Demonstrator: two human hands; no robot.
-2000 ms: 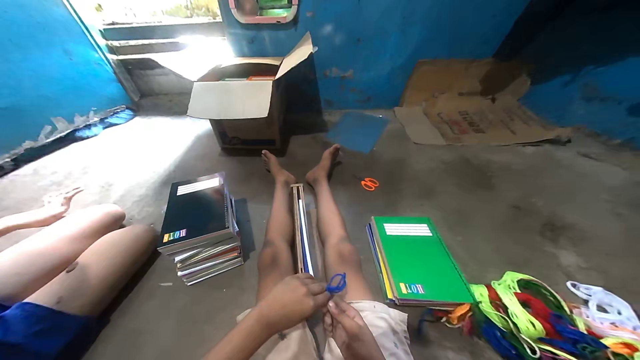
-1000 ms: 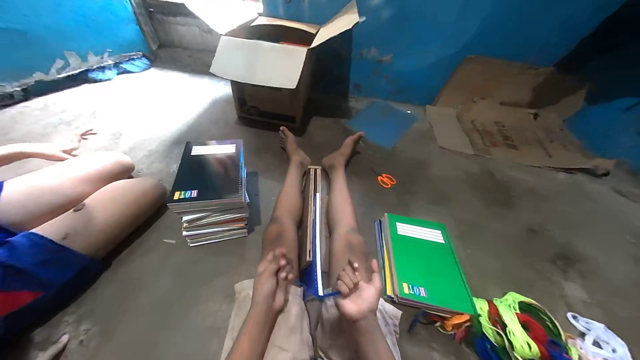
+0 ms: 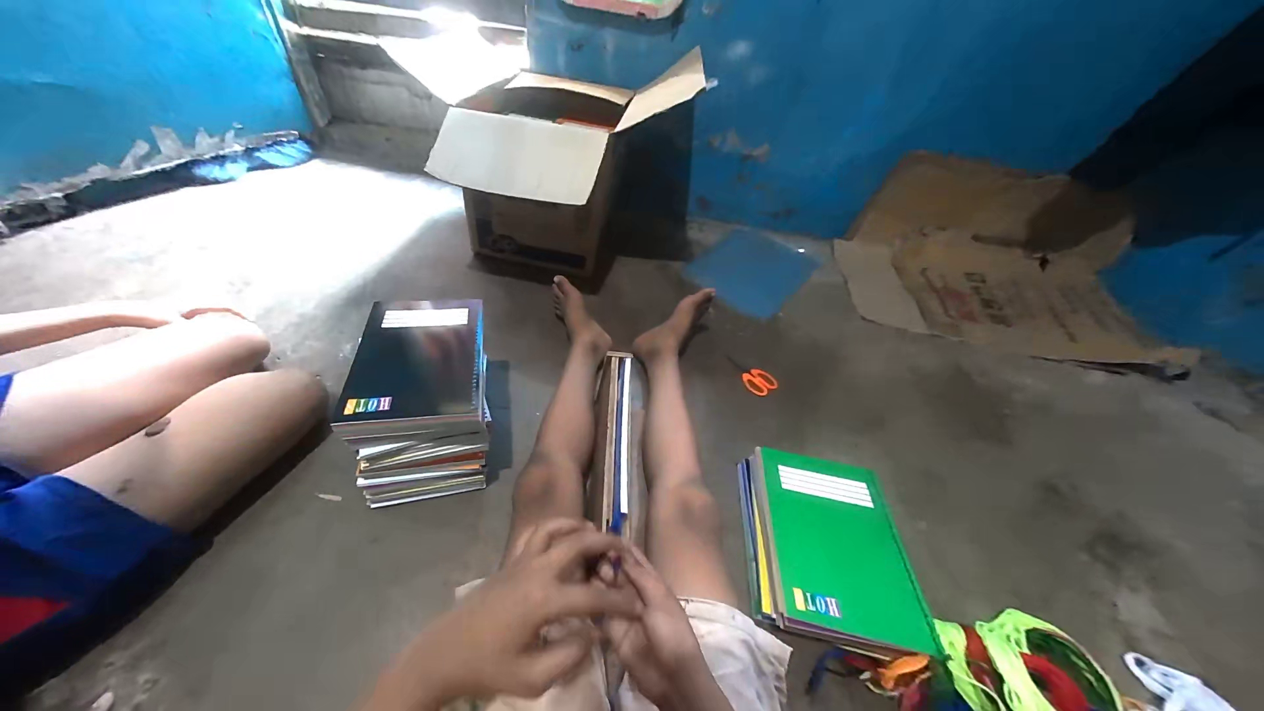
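Note:
A narrow stack of notebooks or boards [image 3: 619, 434] stands on edge between the outstretched legs, with blue cord at its near end. Over that end my left hand [image 3: 538, 612] crosses in front of my right hand [image 3: 657, 622]; their fingers meet around a small bit of blue cord [image 3: 614, 565]. Which fingers pinch it is partly hidden. Right of the legs lies a pile of notebooks with a green cover [image 3: 839, 543]; on the left is a taller pile topped by a black notebook [image 3: 415, 360]. Orange-handled scissors [image 3: 759, 382] lie on the floor beyond the right knee.
An open cardboard box [image 3: 533, 222] stands by the blue wall, a blue sheet [image 3: 752, 272] beside it. Flattened cardboard [image 3: 987, 286] lies at the back right. Colored cords [image 3: 1017, 662] and a white cord [image 3: 1175, 681] lie at the lower right. Another person's legs [image 3: 188, 425] are at the left.
One second ago my hands were apart with palms turned up; now they have come together over the near end of the stack. The blue cord was between my hands two seconds ago too.

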